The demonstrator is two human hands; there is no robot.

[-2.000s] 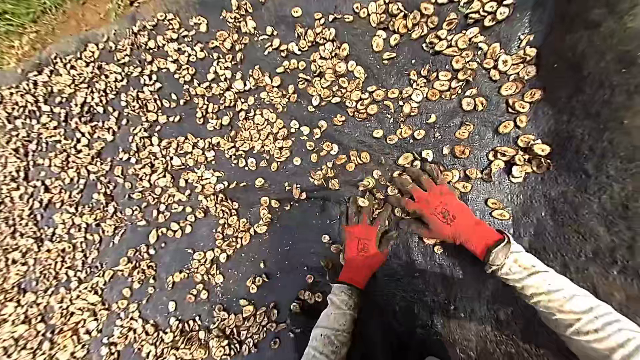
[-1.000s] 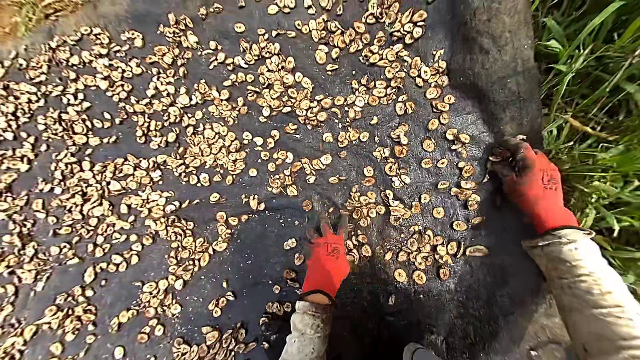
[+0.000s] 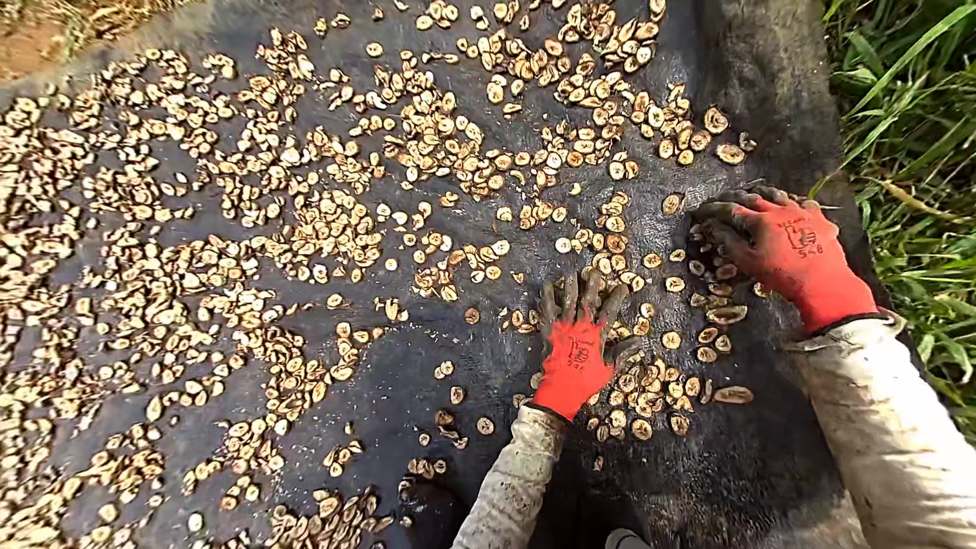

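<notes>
Dried, sliced rounds (image 3: 328,229), pale with brown edges, lie scattered over a dark fabric sheet (image 3: 488,374). My left hand (image 3: 581,347), in a red glove with dark, soiled fingers, rests palm down among the slices at lower centre, its fingers spread and pointing away from me. To its right, my right hand (image 3: 789,248), gloved alike, is on the sheet near the right border, fingers pointing left. Several slices lie beside and partly beneath its fingers and thumb; whether it grips any cannot be told. A loose group of slices (image 3: 648,396) lies just right of my left wrist.
Long green grass (image 3: 915,152) grows along the sheet's right edge. Bare soil and dry grass (image 3: 46,34) show at the top left. The slices are densest at the far left. Part of a shoe (image 3: 625,540) shows at the bottom edge.
My right hand has moved away from my left, to the sheet's right border, then a little inward. My left hand stays among the slices. The view has shifted right, bringing in the grass.
</notes>
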